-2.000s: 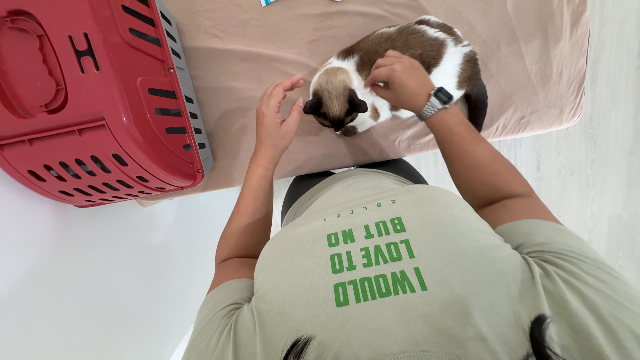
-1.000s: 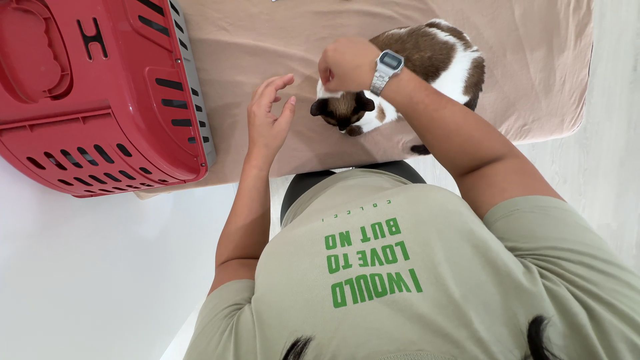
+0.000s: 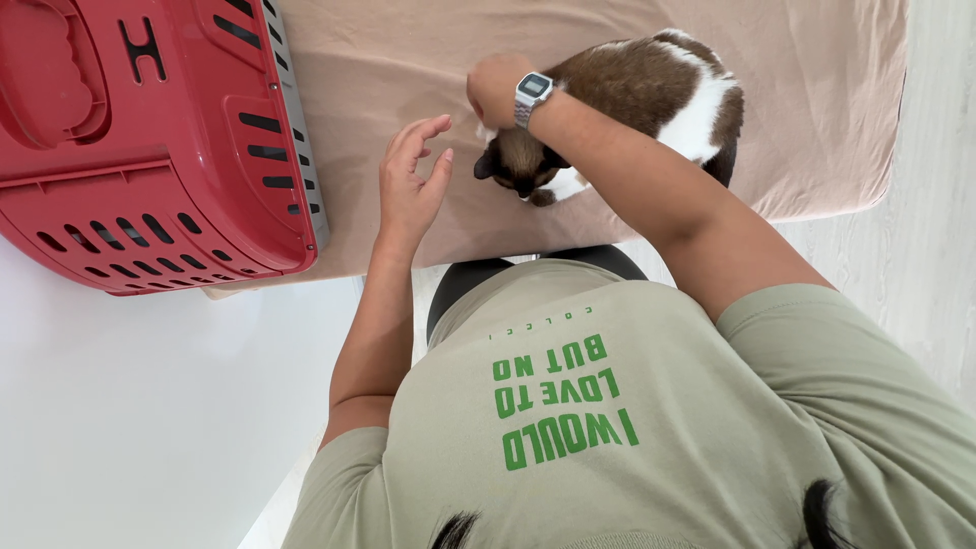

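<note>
A brown and white cat (image 3: 633,84) lies curled on the bed, its dark-eared head (image 3: 521,158) lowered toward the near edge. My right hand (image 3: 499,90), with a silver digital watch on the wrist, is bent over the back of the cat's head and neck. Its fingers are curled and mostly hidden, so whether they grip anything does not show. To the left of the cat's head, my left hand (image 3: 415,164) is raised above the bed, fingers apart and empty, not touching the cat.
A red plastic pet carrier (image 3: 206,152) with slotted walls and a grey base stands at the left of the bed. The bed has a beige fitted sheet (image 3: 816,114). A white surface (image 3: 152,412) lies at the lower left, and pale wood-look flooring (image 3: 938,191) shows at the right.
My right hand has moved left from above the cat's shoulder to over the back of its head. My left hand stays raised and open. The cat's tail has shifted.
</note>
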